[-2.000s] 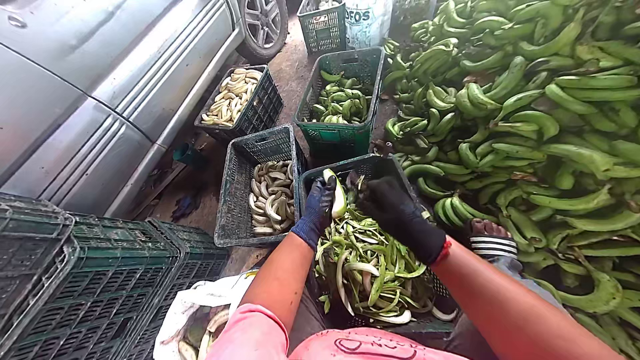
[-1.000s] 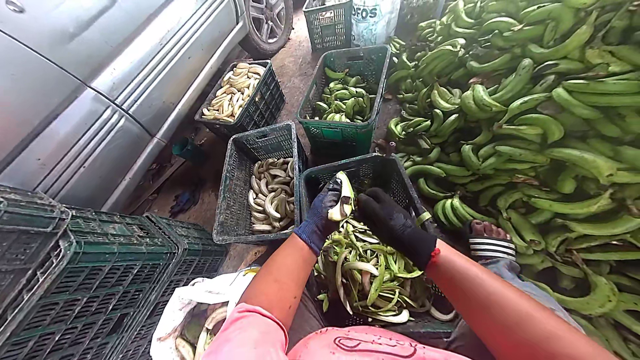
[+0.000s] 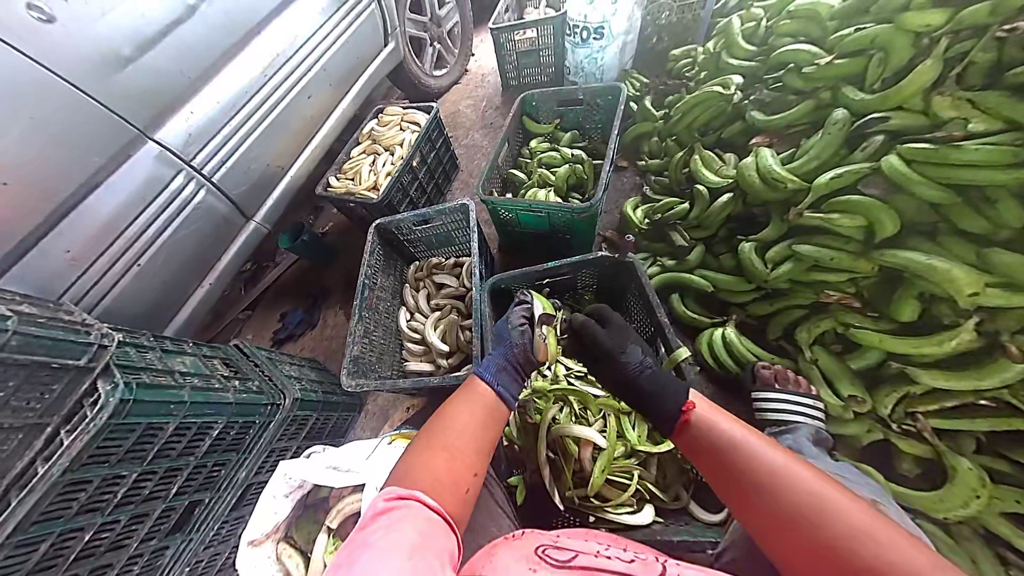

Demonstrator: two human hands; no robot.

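Note:
My left hand [image 3: 516, 340], in a dark blue glove, is closed around a partly peeled green plantain [image 3: 546, 320]. Close against the fruit's right side is my right hand [image 3: 612, 344] in a black glove, fingers curled; whether it holds a tool is hidden. Both hands are above a dark plastic crate [image 3: 652, 300] heaped with green plantain peels [image 3: 600, 448]. To its left, a second crate [image 3: 360, 320] holds peeled plantains [image 3: 438, 312].
A green crate [image 3: 544, 220] of green plantains and a black crate [image 3: 416, 172] of peeled ones stand ahead. Unpeeled plantains [image 3: 864, 240] cover the right side. Stacked crates [image 3: 184, 432], a white sack [image 3: 296, 488] and a silver car [image 3: 192, 120] are at left. My sandalled foot [image 3: 788, 396] is beside the fruit.
The plantain in my left hand has changed its tilt and shows more green and brown than a second ago. My right hand remains close beside it.

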